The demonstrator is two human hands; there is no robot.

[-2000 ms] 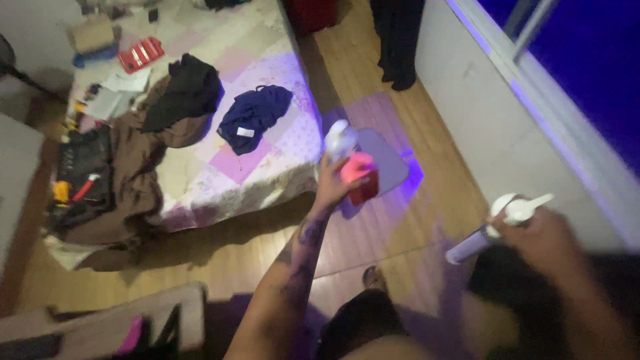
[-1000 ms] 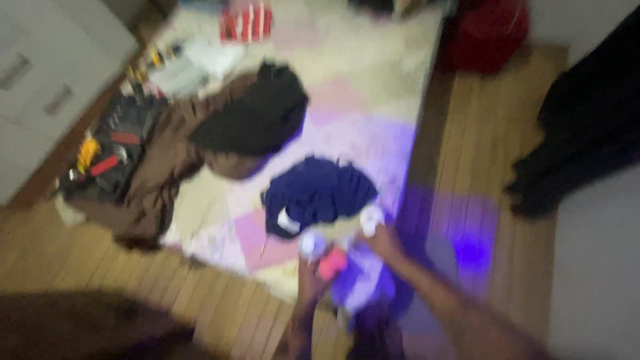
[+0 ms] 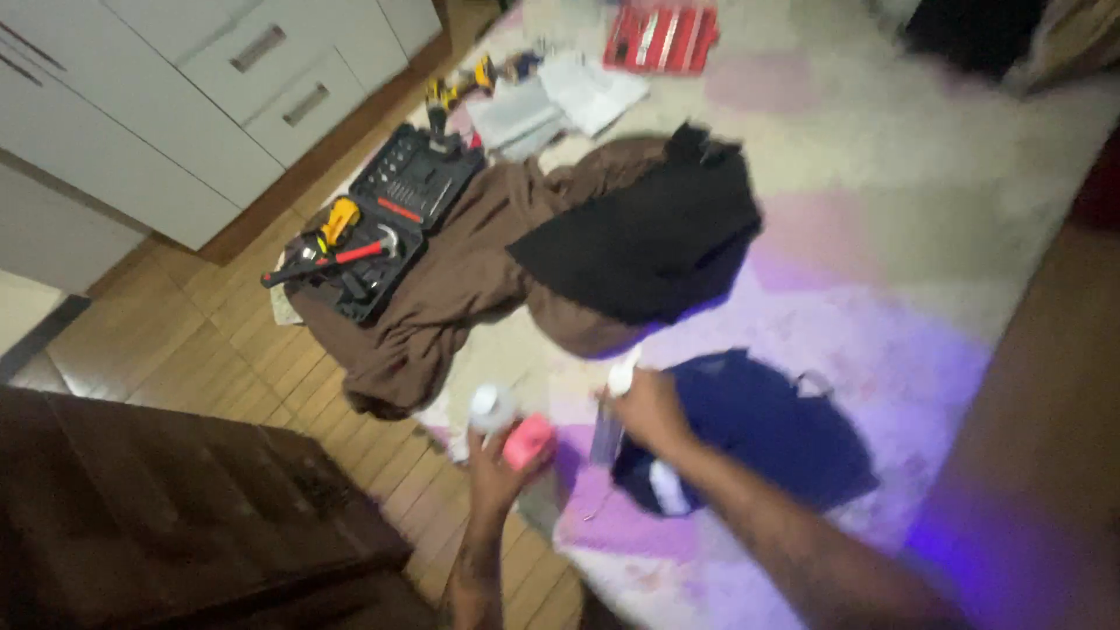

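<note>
My left hand (image 3: pixel 497 468) grips two things at the near edge of the bed: a container with a whitish top (image 3: pixel 490 408) and, beside it, a bright pink object (image 3: pixel 528 442), too blurred to name closely. Shut on the white top of a clear tube-like pump or dispenser (image 3: pixel 605 433), my right hand (image 3: pixel 649 409) is over the bed, left of a crumpled navy blue garment (image 3: pixel 761 437) with a white tag. The tube hangs below the fingers. Whether it touches the bed cannot be told.
On the bed (image 3: pixel 814 324) lie a brown cloth (image 3: pixel 472 289), a black cloth (image 3: pixel 647 232), an open tool case (image 3: pixel 411 184) with a claw hammer (image 3: pixel 350 254), papers (image 3: pixel 560 96) and a red case (image 3: pixel 661 39). Dark brown furniture (image 3: pixel 175 516) stands at lower left, white drawers (image 3: pixel 289 79) at upper left.
Both hands, with what they hold, have moved from over the floor beside the bed to the bed's near edge. They were far apart and are now close together. The view has swung to the left.
</note>
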